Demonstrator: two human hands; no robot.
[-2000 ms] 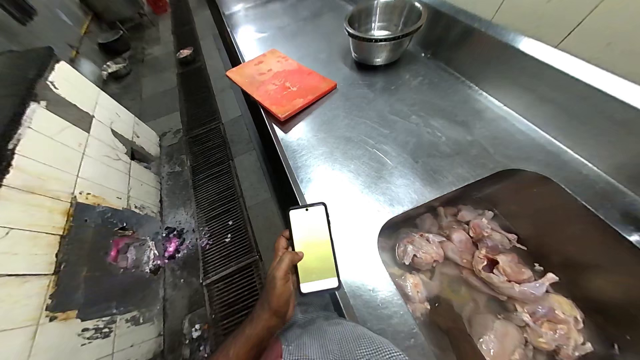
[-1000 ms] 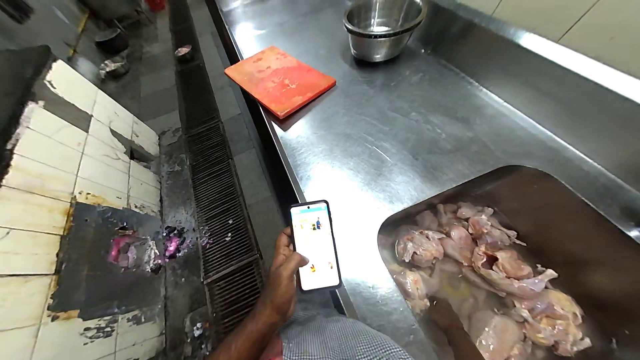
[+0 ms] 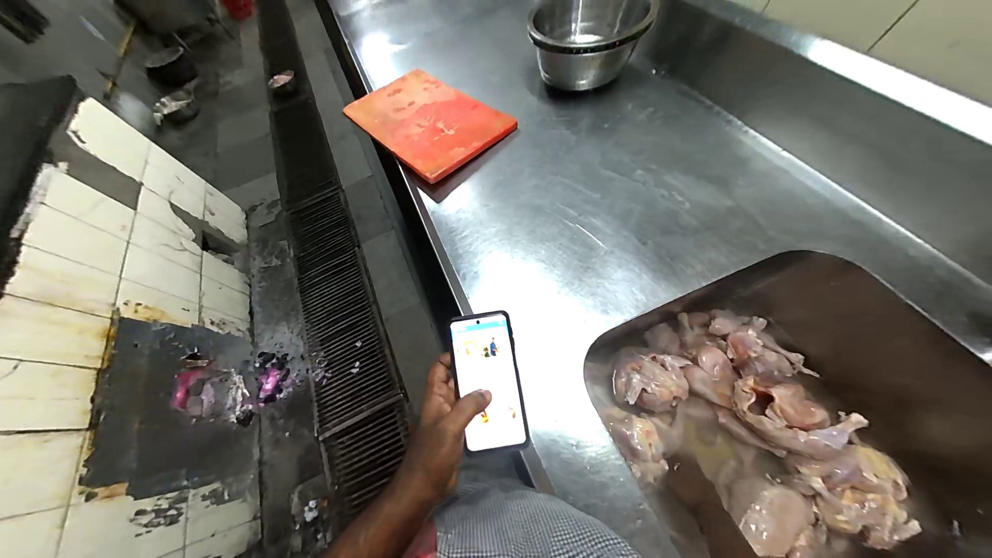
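A smartphone with a lit screen rests upright in my left hand, by the front edge of the steel counter, with my thumb on the screen. In the steel sink basin, raw chicken pieces lie in cloudy water. My right hand reaches in among them from the bottom of the view. It is dark and partly under the water, so its fingers and anything in them are hidden.
An orange-red cutting board lies at the counter's front edge, beyond the phone. Steel bowls, nested, stand farther back near the wall. Left of the counter, a floor drain grating runs past a low wall of broken white tiles.
My right hand, not visible two seconds ago, has come into the sink among the chicken. The phone's screen has gone from a yellow-green page to a white one with small pictures.
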